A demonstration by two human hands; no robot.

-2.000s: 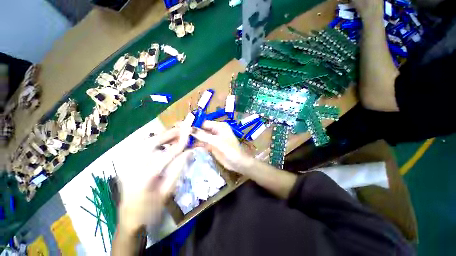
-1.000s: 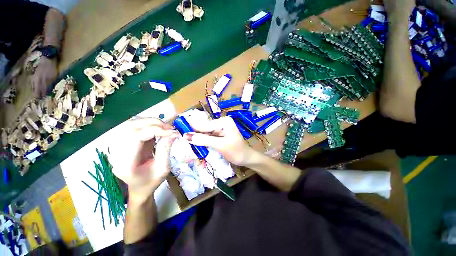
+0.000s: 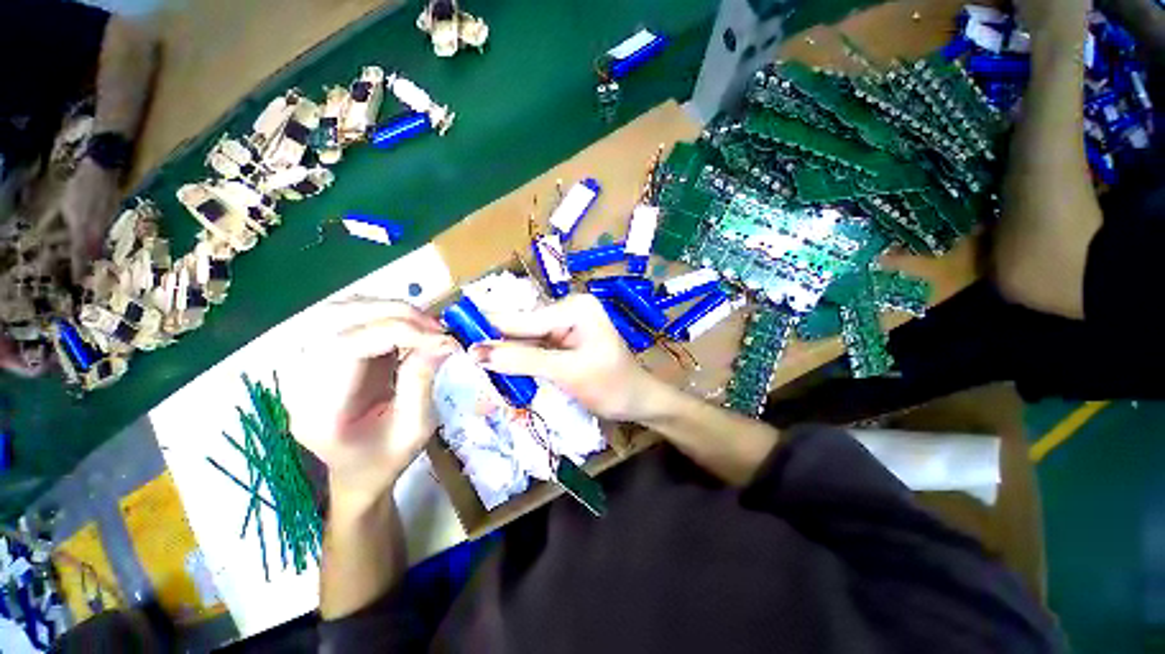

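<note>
My left hand (image 3: 377,390) and my right hand (image 3: 581,358) meet over the open carton (image 3: 475,514). Between their fingertips is a blue battery pack (image 3: 514,387), tilted, its middle partly covered by my right fingers. Thin leads run from its lower end to a small green circuit board (image 3: 581,486) that hangs over the carton's near edge. My left fingertips touch the pack's left side; what exactly they pinch is too small to tell. White pieces (image 3: 492,441) fill the carton under my hands.
Several battery packs (image 3: 597,259) lie right of the carton, beside heaped green board strips (image 3: 818,166). Green rails (image 3: 271,486) lie on the white board (image 3: 211,434). Tan housings (image 3: 230,211) ride the green belt (image 3: 511,115). Other people's arms (image 3: 1050,166) show at right and upper left.
Since the oldest frame, the held pack has come into clear view with its leads and small board hanging toward me. The belt's tan housings and packs have shifted left and down. Another person's arm has appeared upper left.
</note>
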